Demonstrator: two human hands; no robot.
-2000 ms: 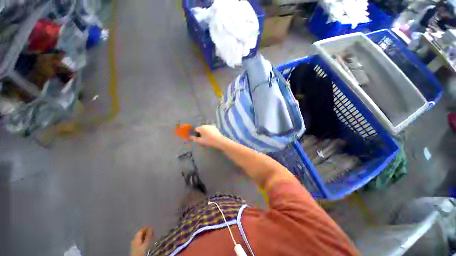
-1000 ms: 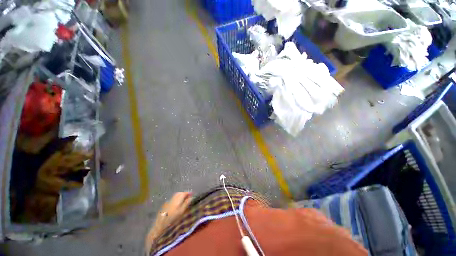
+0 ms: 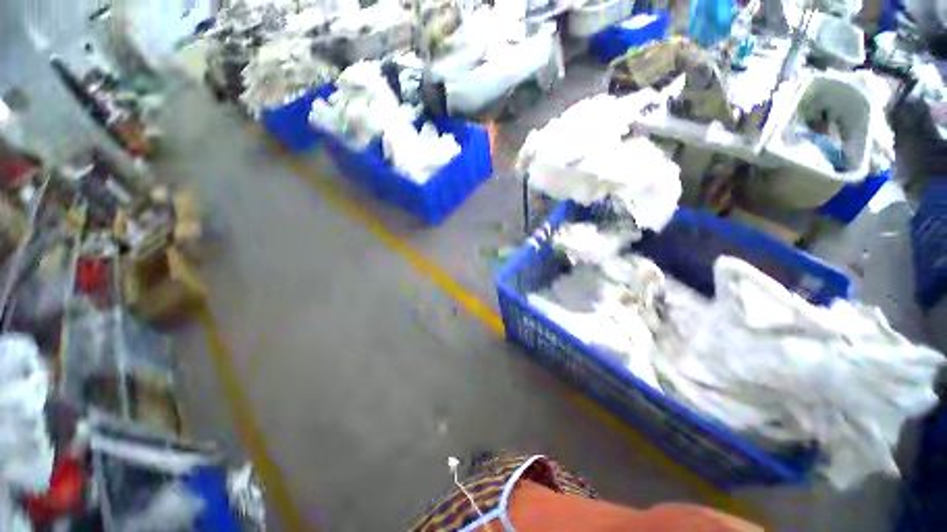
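Note:
Neither my left hand nor my right hand shows in the picture. At the bottom edge are the checked apron (image 3: 472,499) with pale edging and an orange-red sleeve or shirt (image 3: 613,513). A thin white cord (image 3: 462,480) hangs over the apron. Nearest in front of me, to the right, stands a large blue slatted crate (image 3: 644,400) on the floor. It holds white cloth (image 3: 768,348) that spills over its right side.
Yellow lines (image 3: 447,281) border the grey aisle floor (image 3: 343,364). Farther along on the right is another blue crate (image 3: 441,197) with white cloth. A pale tub (image 3: 805,182) stands back right. Racks and cluttered goods, with a cardboard box (image 3: 161,286), line the left.
The view has moved along the aisle and turned right. The striped bag has left the view. The hand low at the apron a second ago is gone, as is the hand with the orange thing seen earlier.

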